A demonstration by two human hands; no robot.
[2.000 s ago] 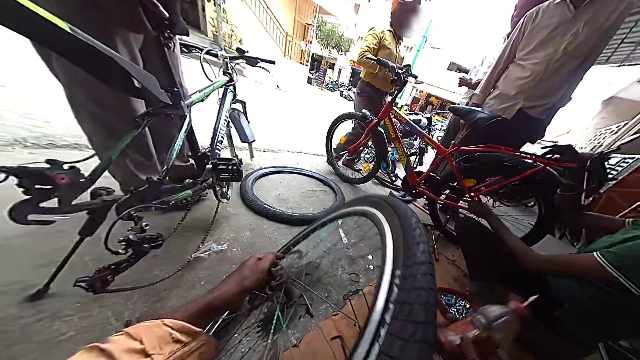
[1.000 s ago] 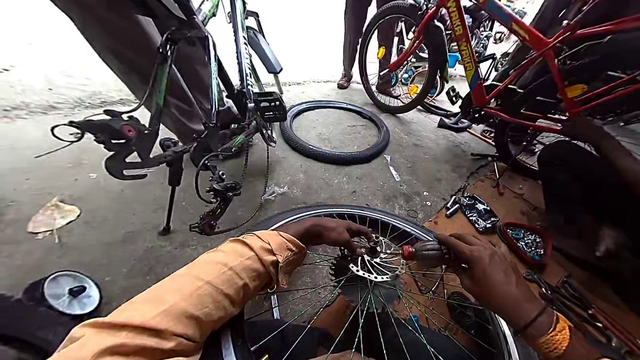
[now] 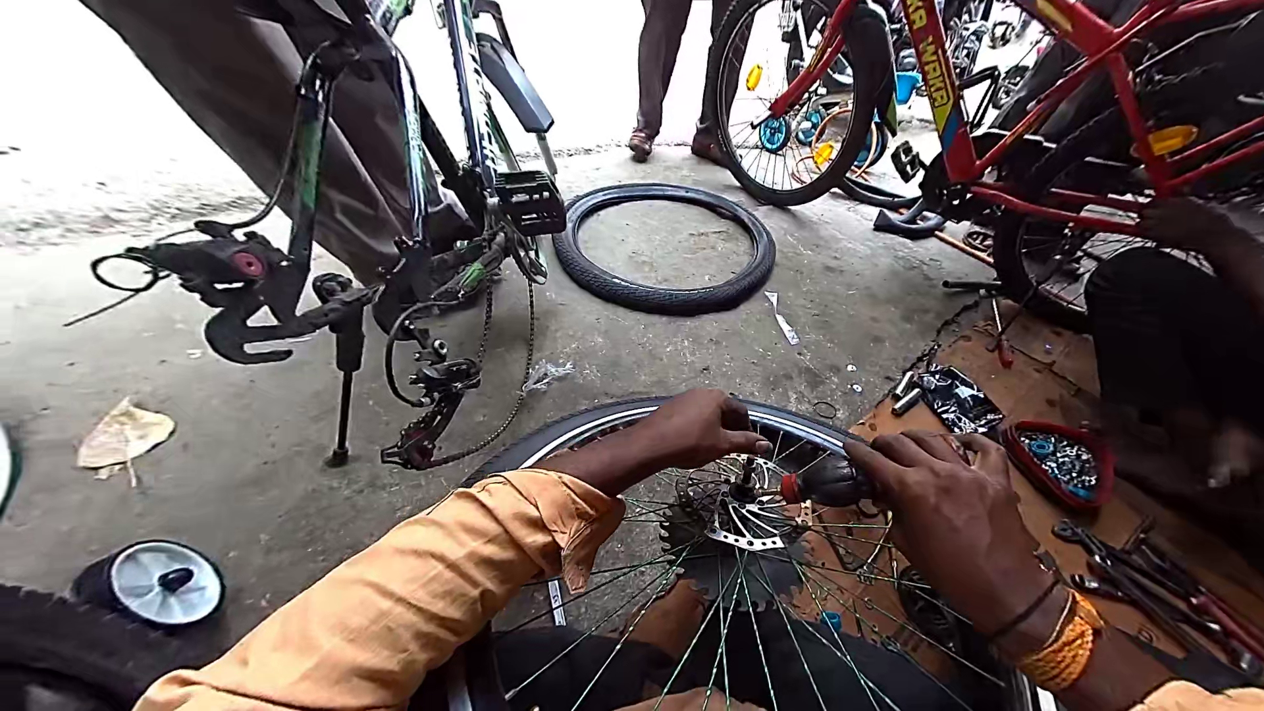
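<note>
A spoked bicycle wheel (image 3: 592, 434) lies tilted over my lap, its hub (image 3: 741, 494) facing up with a silver brake disc rotor (image 3: 748, 538) and a dark toothed sprocket (image 3: 681, 553). My right hand (image 3: 948, 513) is closed around a small dark bottle with a red cap (image 3: 825, 485), which lies sideways with its spout pointing at the hub. My left hand (image 3: 703, 431) is just above the hub, fingers bent near the axle; whether they touch it or hold something small cannot be told.
A loose tyre (image 3: 667, 296) lies on the concrete ahead. A bicycle without its rear wheel (image 3: 346, 306) stands left, a red bicycle (image 3: 1066, 197) right. On cardboard at right are a red tray of small parts (image 3: 1096, 474), tools (image 3: 1136, 583) and another person's hand (image 3: 1195, 227). A training wheel (image 3: 163, 583) lies lower left.
Two seconds ago my left hand was at the hub of the more upright wheel; the wheel now lies flatter. The bottle has been in my right hand since a second ago. The view has tilted down.
</note>
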